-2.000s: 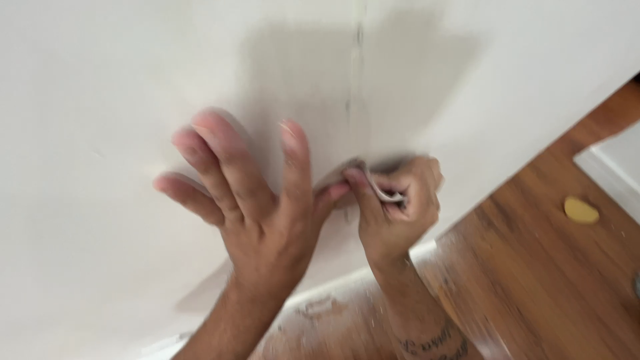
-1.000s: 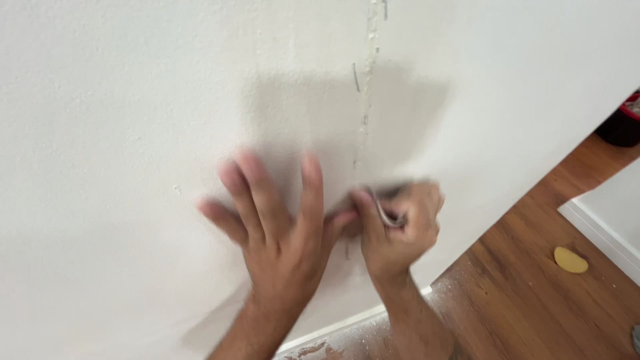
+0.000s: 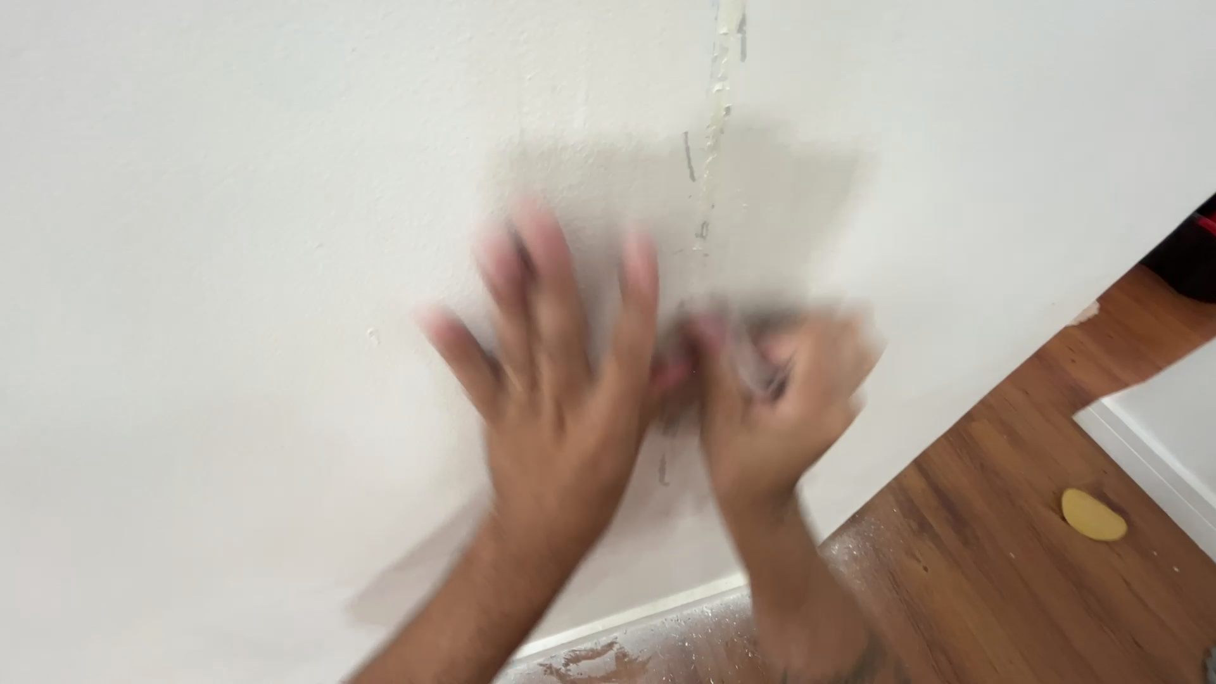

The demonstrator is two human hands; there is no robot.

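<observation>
My left hand (image 3: 565,380) is spread against the white wall (image 3: 285,247), its fingers apart and its thumb reaching toward the other hand. Close on its right, my right hand (image 3: 784,399) is closed on a thin folded sheet (image 3: 753,361), blurred and pressed near the wall; what kind of sheet it is I cannot tell. Above the hands a rough vertical seam (image 3: 717,114) of pale filler runs up the wall, with dark marks beside it. Another short dark mark (image 3: 664,469) shows below the thumbs. Both hands are blurred.
A wooden floor (image 3: 997,475) lies at the lower right, with white dust along the skirting (image 3: 636,613). On it rests a flat yellow oval piece (image 3: 1092,516). A white baseboard (image 3: 1149,465) stands at the right edge, and a black and red object (image 3: 1187,256) sits behind the wall's edge.
The view has shifted, bringing more of the seam and the black and red object into sight. Both hands stay side by side at the wall, the right still holding the folded sheet.
</observation>
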